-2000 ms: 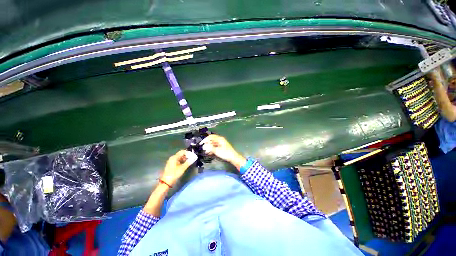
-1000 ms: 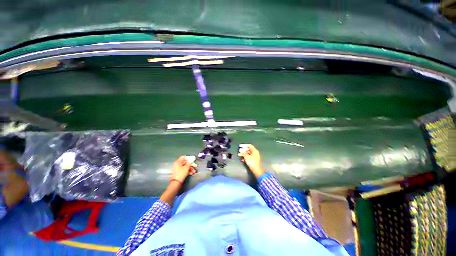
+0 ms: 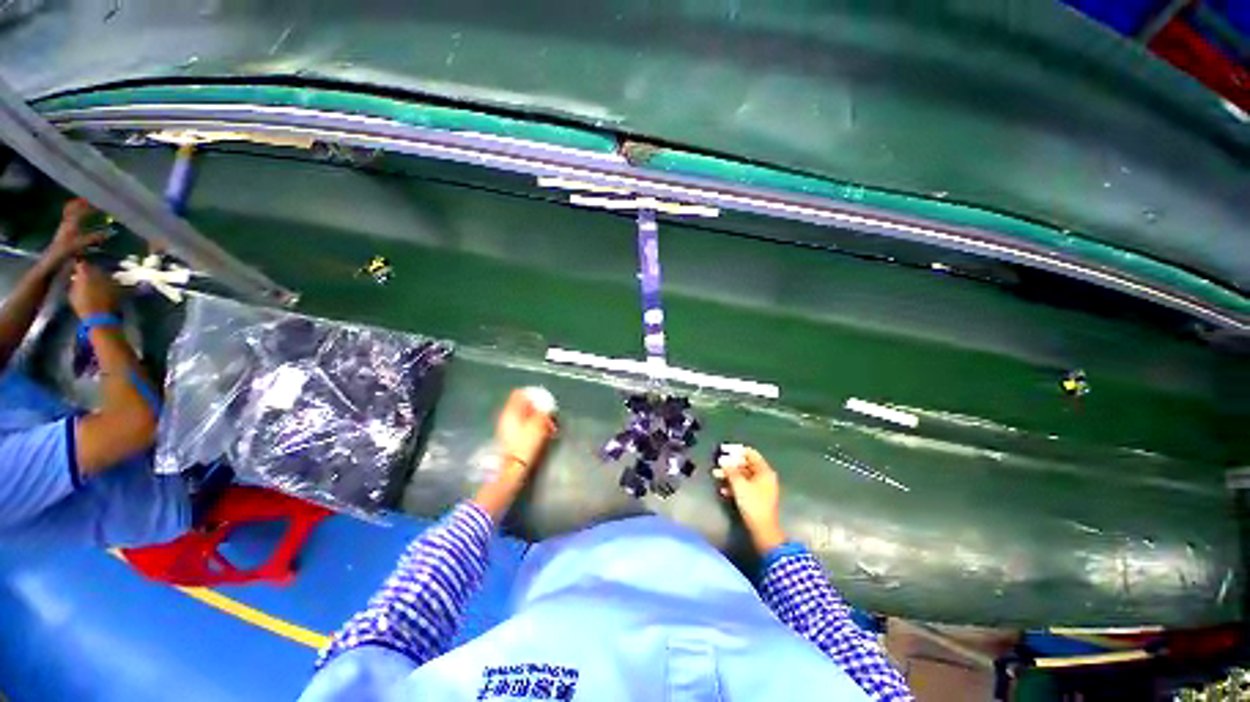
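Note:
A pile of small black parts (image 3: 653, 442) lies on the near edge of the green conveyor belt. My left hand (image 3: 527, 428) is up and left of the pile, with white at its fingertips; whether it holds anything cannot be made out. My right hand (image 3: 750, 487) is just right of the pile, fingertips together on a small dark part, with white coverings on the tips. A small circuit board (image 3: 377, 268) lies on the belt at upper left, and another small board (image 3: 1075, 385) lies at far right.
A clear plastic bag of black parts (image 3: 309, 405) lies left of my left hand. Purple tape (image 3: 651, 295) and a white strip (image 3: 665, 373) are beyond the pile. A person's arms (image 3: 103, 322) reach in at left, beside a grey bar (image 3: 151, 199). A red frame (image 3: 226, 538) is below the bag.
Both hands have parted from over the pile to its two sides. My left hand has since moved up and away from my body. The view has swung left, and the boards appear further right.

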